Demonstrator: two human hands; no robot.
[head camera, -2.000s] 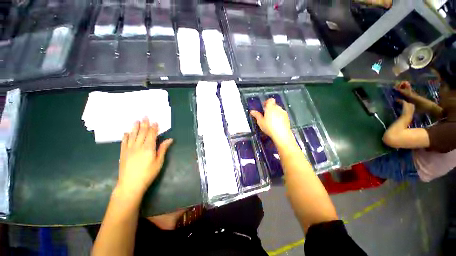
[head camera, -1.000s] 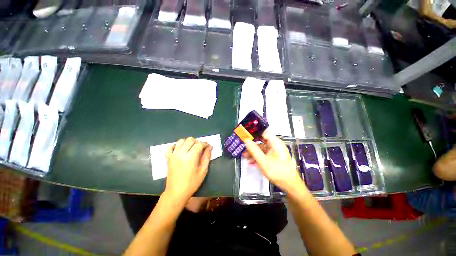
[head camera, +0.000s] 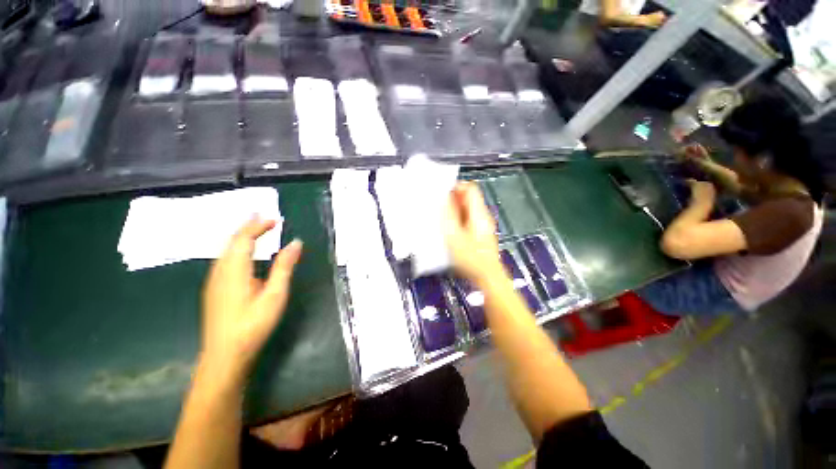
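Observation:
My right hand (head camera: 472, 236) holds a white sleeve (head camera: 428, 206), blurred, over the upper row of the clear tray (head camera: 576, 291); whether a phone is inside cannot be seen. White sleeves fill the tray's left pockets. Dark purple phones (head camera: 433, 316) lie in the lower row. My left hand (head camera: 246, 293) is open with fingers apart, beside the lower right edge of the stack of white sleeves (head camera: 183, 226) on the green bench (head camera: 110, 348).
Grey blister trays (head camera: 238, 137) line the far side, two white sleeves (head camera: 316, 119) in one. An orange-and-black tray (head camera: 385, 16) stands beyond. At right are a dark device (head camera: 632, 189) with white cable, a seated person (head camera: 756, 220), a small fan (head camera: 717, 103) and a red stool (head camera: 610, 325).
The keypad phone in my right hand is no longer visible; that hand now holds a white sleeve over the tray. My left hand has left the separate sleeve and opened near the stack.

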